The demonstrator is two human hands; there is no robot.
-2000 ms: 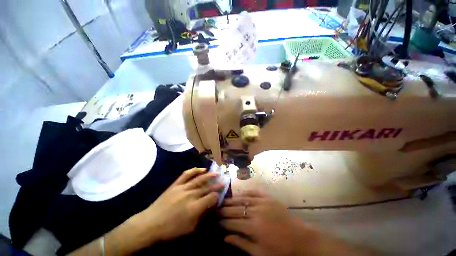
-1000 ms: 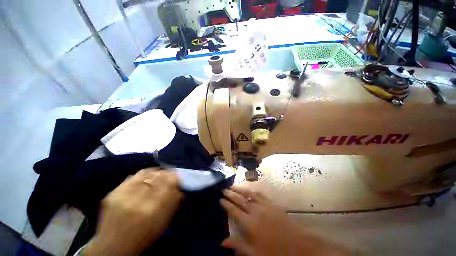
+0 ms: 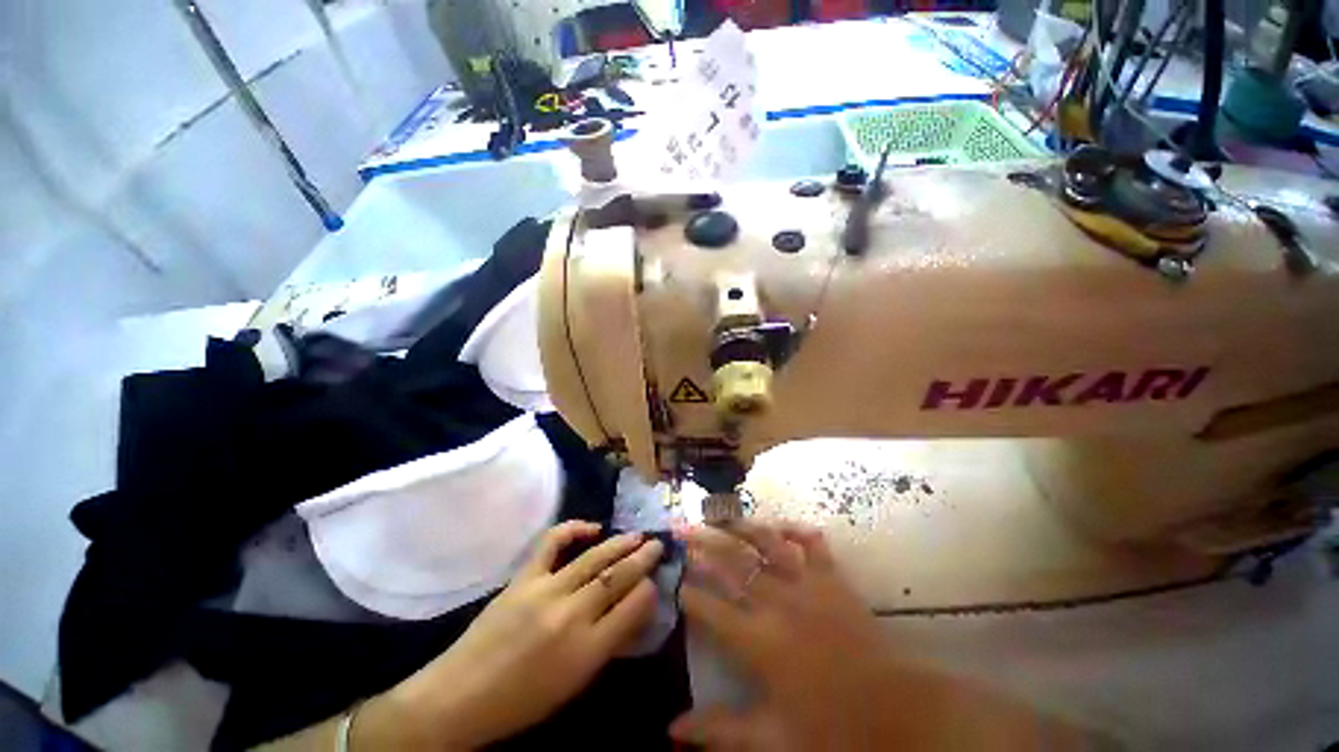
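Note:
The black garment (image 3: 176,514) lies heaped left of the sewing machine (image 3: 881,323). Two white oval pieces lie on it, one in front (image 3: 441,522) and one partly behind the machine head (image 3: 511,350). A light grey strip with a dark edge (image 3: 642,507) runs under the presser foot (image 3: 720,478). My left hand (image 3: 565,610) presses flat on the cloth just in front of the needle area, fingertips on the strip. My right hand (image 3: 778,610) lies beside it on the cloth's right edge, slightly blurred, fingers spread. The needle tip is too small to tell.
The cream machine arm with red lettering spans the right side. Behind it are a green mesh basket (image 3: 940,135), a white paper with print (image 3: 715,110) and another machine (image 3: 499,59). A white sheet-covered wall (image 3: 118,147) stands at the left. Cables hang at the upper right.
My left hand has come from the heap at the left back to the strip by the presser foot. The front white oval has shifted toward me and right. My right hand stays near the foot.

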